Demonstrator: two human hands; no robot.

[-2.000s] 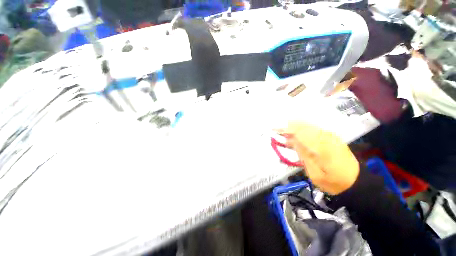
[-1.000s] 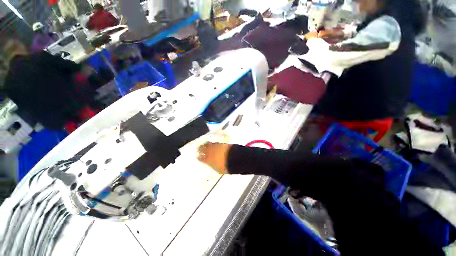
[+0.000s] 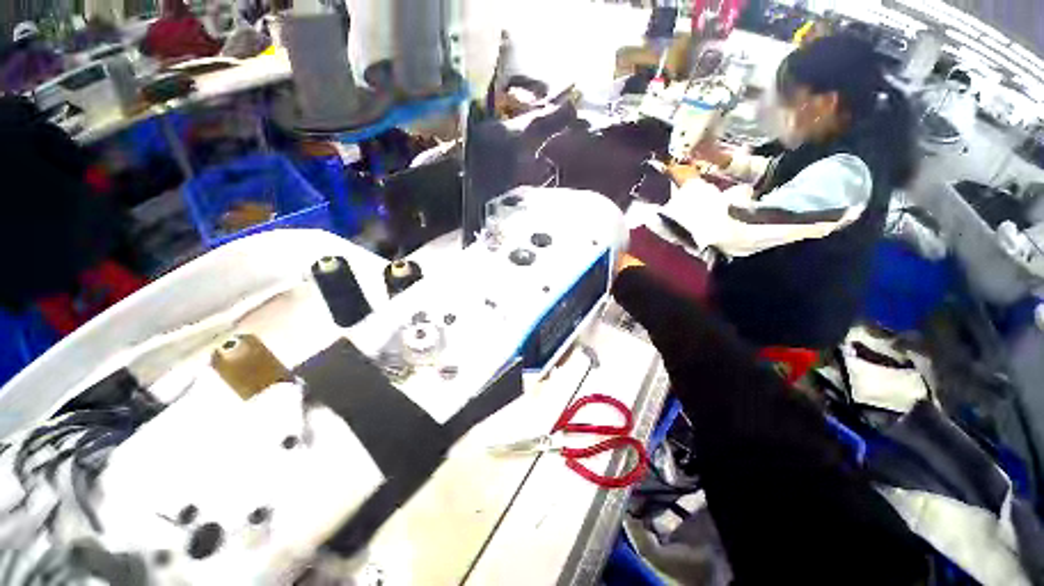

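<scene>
My right arm in a black sleeve reaches forward past the right end of the white sewing machine (image 3: 550, 246). Only a small part of my right hand (image 3: 627, 263) shows beside the control panel; its fingers are hidden behind the machine's end. My left hand is not in view. Scissors with red loop handles (image 3: 598, 441) lie on the table in front of the panel, blades pointing left. Wide black strips (image 3: 384, 424) cross over the machine head. Layered grey and white pieces (image 3: 74, 458) are at the left, blurred.
Black thread cones (image 3: 340, 291) and a brown cone (image 3: 246, 366) stand behind the machine. A maroon cloth (image 3: 670, 263) lies beyond my hand. Another person (image 3: 801, 229) sits at a station ahead right. A blue crate (image 3: 254, 195) is behind; grey and white scraps (image 3: 675, 532) are below the table edge.
The view has swung up and right. My right hand has moved from the table near the scissors, over beside the black strips, to the machine's far right end. The scissors now show fully.
</scene>
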